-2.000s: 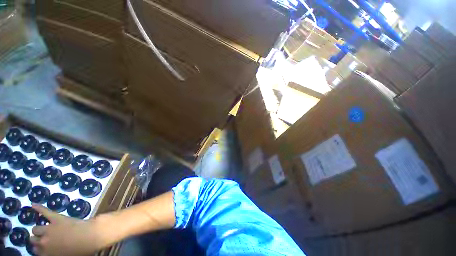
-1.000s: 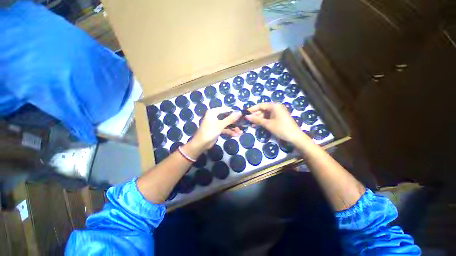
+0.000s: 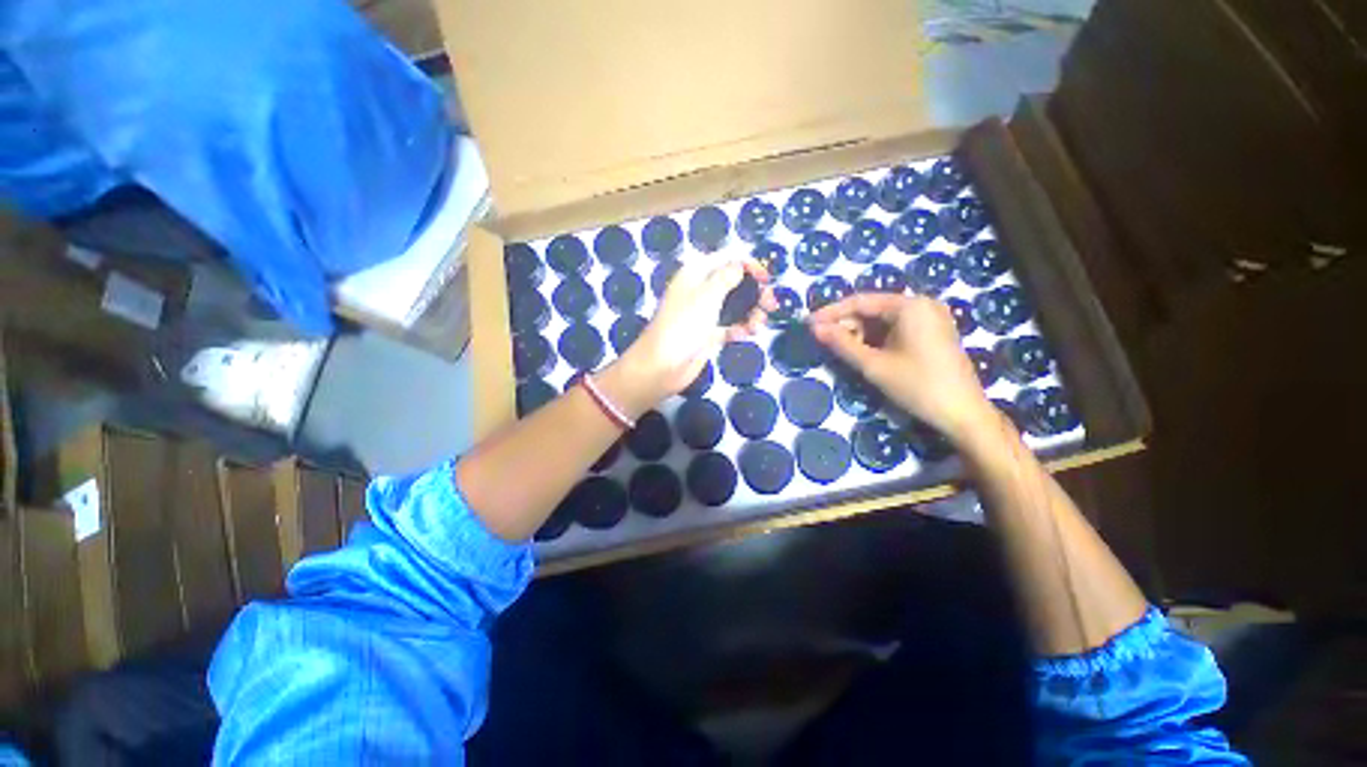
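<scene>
My left hand (image 3: pixel 697 322) holds a matt-faced black part (image 3: pixel 741 301) above the middle of the white foam tray (image 3: pixel 600 526). My right hand (image 3: pixel 897 348) is just to the right, thumb and forefinger pinched together; something tiny may be at the tips, too small to tell. Rows of black parts fill the foam. Matt-faced parts (image 3: pixel 766 465) are in the left and middle columns, shiny ringed parts (image 3: pixel 879 444) in the right-hand columns. My hands cover some of the middle parts.
The open carton (image 3: pixel 492 322) surrounds the foam, its tan lid (image 3: pixel 675 83) standing at the far side. A person in blue workwear (image 3: pixel 255 135) is close at the upper left. Brown cartons (image 3: pixel 1244 285) stand on the right, and more cardboard (image 3: pixel 150 525) at the lower left.
The view has swung from the side cartons to the tray. Since one second ago my hands have moved apart; the left now shows a matt black face, the right has drawn away to the right.
</scene>
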